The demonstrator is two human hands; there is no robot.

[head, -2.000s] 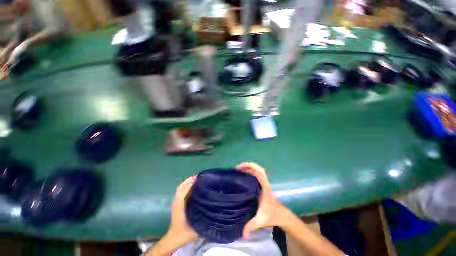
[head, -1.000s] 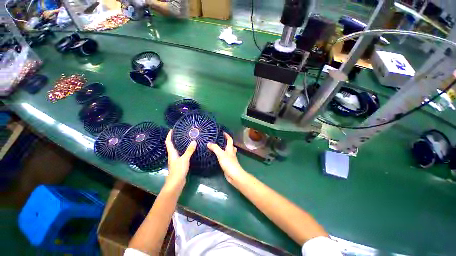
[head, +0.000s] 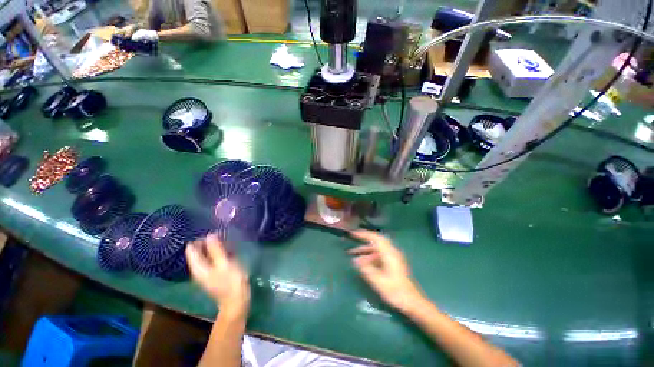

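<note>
My left hand (head: pixel 219 274) is blurred at the near edge of a blurred dark grille (head: pixel 225 208), a round spoked disc with a shiny centre, and seems to grip its rim. The grille is over other grilles (head: pixel 283 208) stacked left of the press. My right hand (head: pixel 384 269) is open and empty above the bench, fingers apart, just in front of the press nest (head: pixel 331 209). The pneumatic press (head: pixel 335 147) stands above the nest. More grilles (head: pixel 159 233) overlap to the left.
A start switch block (head: pixel 455 223) lies right of the press, by the slanted support post (head: pixel 531 107). Coppery pieces (head: pixel 54 169) are piled at left. Fan bodies (head: pixel 186 123) stand farther back. A blue stool (head: pixel 79 342) is on the floor. Another person's gloved hand (head: pixel 145 41) shows across the bench.
My hands have parted: the right has moved off the grille stack towards the press front, opening. The stack now rests on the bench beside the press. The view has shifted.
</note>
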